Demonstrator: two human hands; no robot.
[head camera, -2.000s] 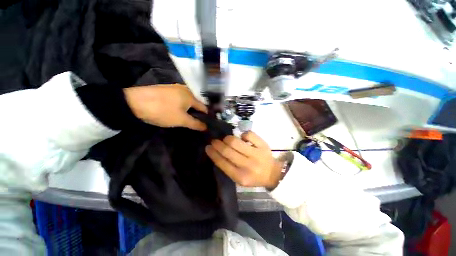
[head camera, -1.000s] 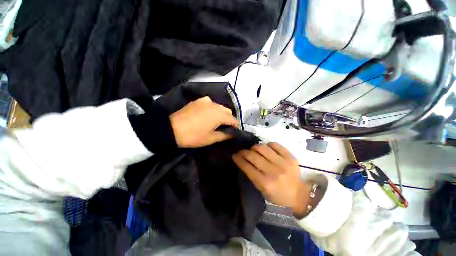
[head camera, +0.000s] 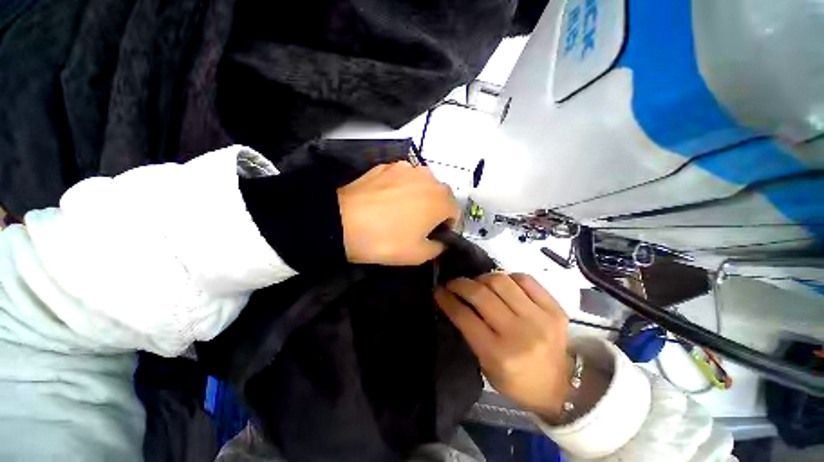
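A large black garment body (head camera: 325, 63) lies heaped at the upper left, and more of the dark cloth hangs over the table's front edge. My left hand (head camera: 393, 215) grips a folded edge of it just left of the presser foot area. My right hand (head camera: 515, 334) pinches the same dark band piece (head camera: 470, 257) from below and to the right. The band is bunched between the two hands. The fingertips of both hands are partly hidden in the cloth. The presser foot and needle (head camera: 533, 224) are right of my left hand, with no cloth seen under them.
The white sewing machine head (head camera: 578, 135) with a blue stripe fills the upper right. A blue round item (head camera: 641, 339) and yellow-green and red snips (head camera: 709, 368) lie right of my right hand. A black bundle (head camera: 800, 397) is at the right edge. Blue crates (head camera: 226, 406) show below the table.
The view has swung and moved closer to the machine head, which now appears larger. Both hands still hold the cloth and appear slightly further right in the picture than a second ago.
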